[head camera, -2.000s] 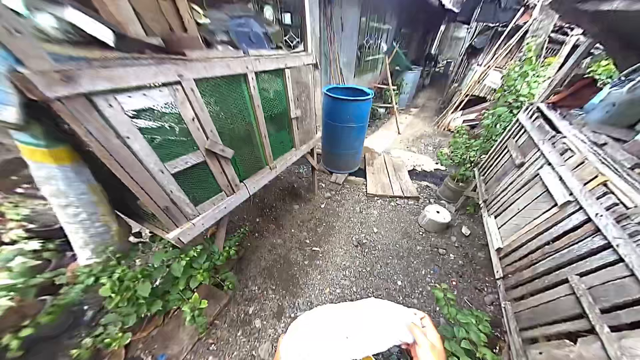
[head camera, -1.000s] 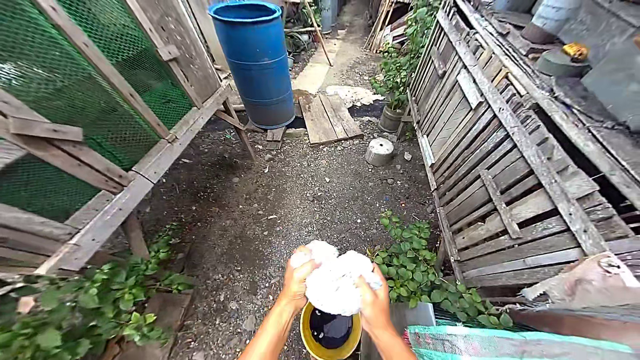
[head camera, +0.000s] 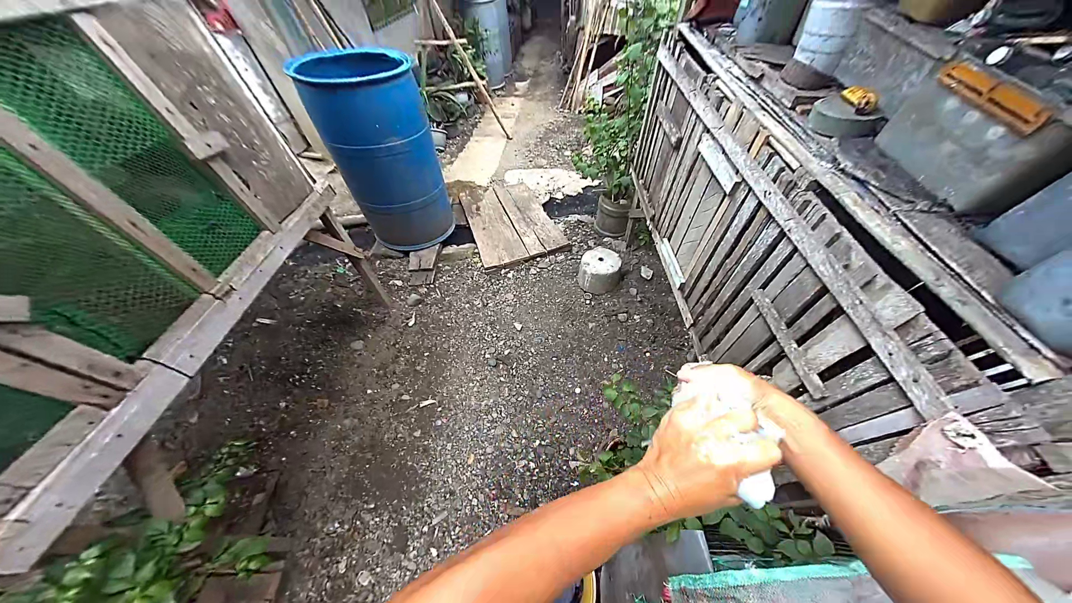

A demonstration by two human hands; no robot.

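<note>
My left hand (head camera: 699, 452) and my right hand (head camera: 758, 394) are pressed together around a bunched white cloth (head camera: 756, 488) at the right of the view. Part of the cloth pokes out below the fingers, and foamy white shows over the knuckles. Low in the frame, the rim of a yellow container (head camera: 590, 589) peeks out beside my left forearm; most of it is hidden. Green netting (head camera: 754, 584) lies under my right forearm.
A wooden cage with green mesh (head camera: 126, 201) stands left. Ahead are a blue plastic drum (head camera: 377, 151), wooden boards (head camera: 511, 226), and a round concrete block (head camera: 600, 270). A slatted wooden fence (head camera: 779, 260) runs along the right, near leafy plants (head camera: 628, 410) and a potted plant (head camera: 613, 213).
The white cloth, spread wide two seconds ago and bunched above the yellow container one second ago, is now squeezed between both hands, to the right of that container.
</note>
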